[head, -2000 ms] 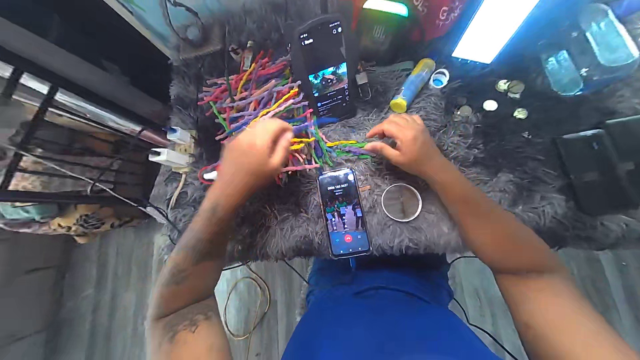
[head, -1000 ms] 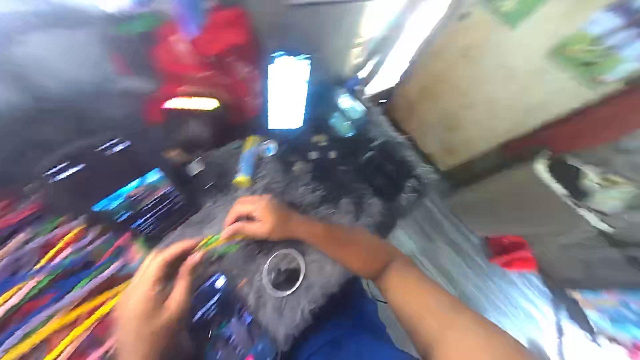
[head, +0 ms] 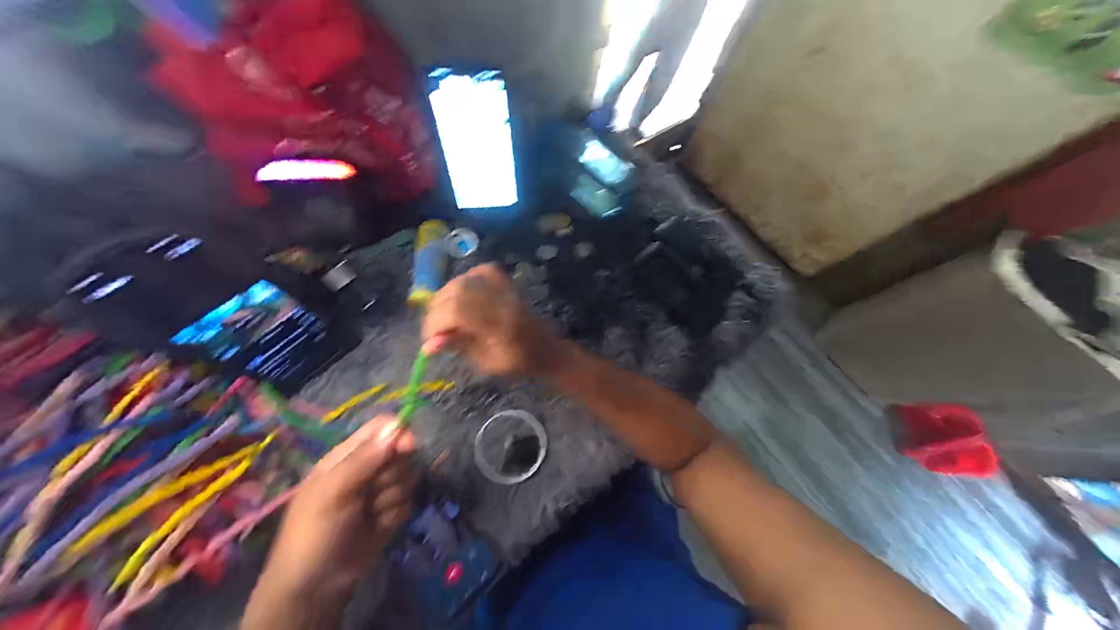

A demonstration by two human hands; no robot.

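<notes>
A green strand (head: 415,383), thin like a pipe cleaner, runs between my two hands over the grey fluffy cover. My left hand (head: 363,477) pinches its lower end between thumb and fingertips. The upper end is held in the fingers of my right hand (head: 481,324), near a blue and yellow tube (head: 429,262). Yellow strands (head: 354,402) lie behind the green one. A large heap of colourful strands (head: 140,472) spreads to the left of my left hand. The picture is blurred, so fine detail is hidden.
A round clear-rimmed container (head: 511,446) rests right of my left hand. A phone (head: 451,560) lies near my lap, partly hidden. Another lit screen (head: 254,328) stands at left. Farther back are a bright lit panel (head: 477,140) and a dark speaker-like object with a glowing strip (head: 306,170).
The view has swung strongly to the right. My hands, earlier low over the strands, now hold the green strand between them, with my right hand at its upper end.
</notes>
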